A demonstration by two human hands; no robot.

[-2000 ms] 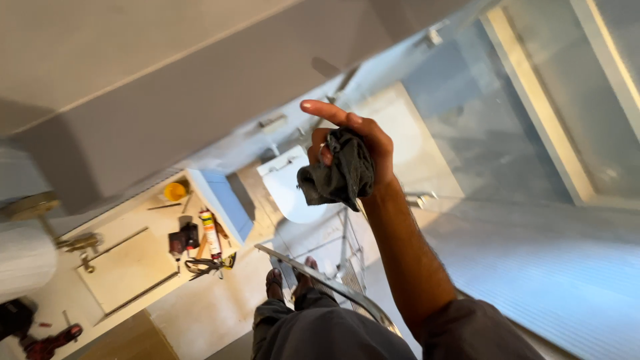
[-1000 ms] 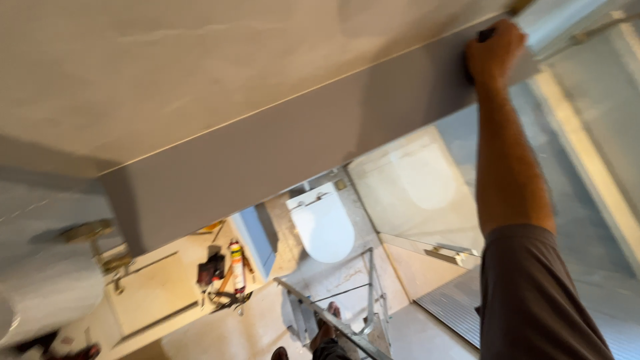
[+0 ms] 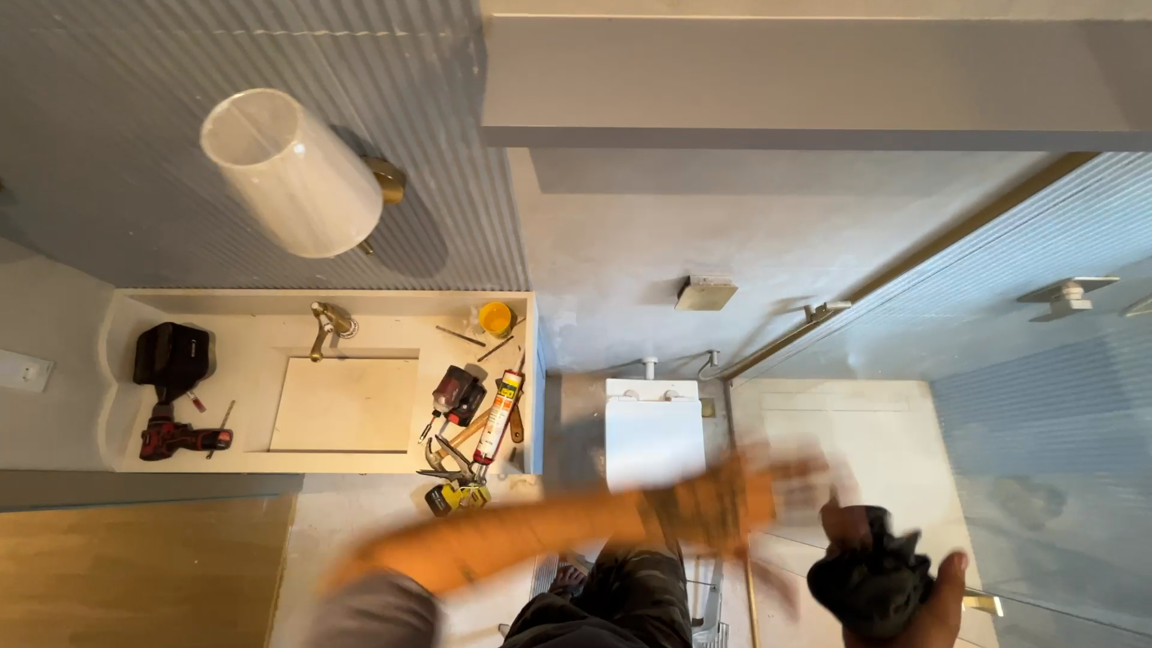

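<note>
A crumpled dark cloth [image 3: 868, 567] is bunched in my right hand [image 3: 931, 598] at the lower right, the thumb sticking out beside it. My left hand [image 3: 774, 490] reaches across from the left, blurred by motion, its fingers spread just left of the cloth; no object shows in it. Below the hands are my legs in dark trousers and part of a metal ladder [image 3: 706, 598]. A painted ledge or boxed-in beam [image 3: 774, 81] runs along the upper right, above both hands.
A washbasin counter [image 3: 207, 310] at the left holds a brass faucet [image 3: 331, 326], cordless drill [image 3: 180, 438], sealant cartridge [image 3: 498, 418], hammer [image 3: 468, 434] and yellow cup [image 3: 495, 319]. A wall lamp [image 3: 297, 175] juts out above. A white toilet [image 3: 652, 432] and a glass partition [image 3: 1035, 360] stand nearby.
My right hand has left the ledge, where it was a second ago, and is now low at the right with the cloth. My left arm has come into view. The view has swung left.
</note>
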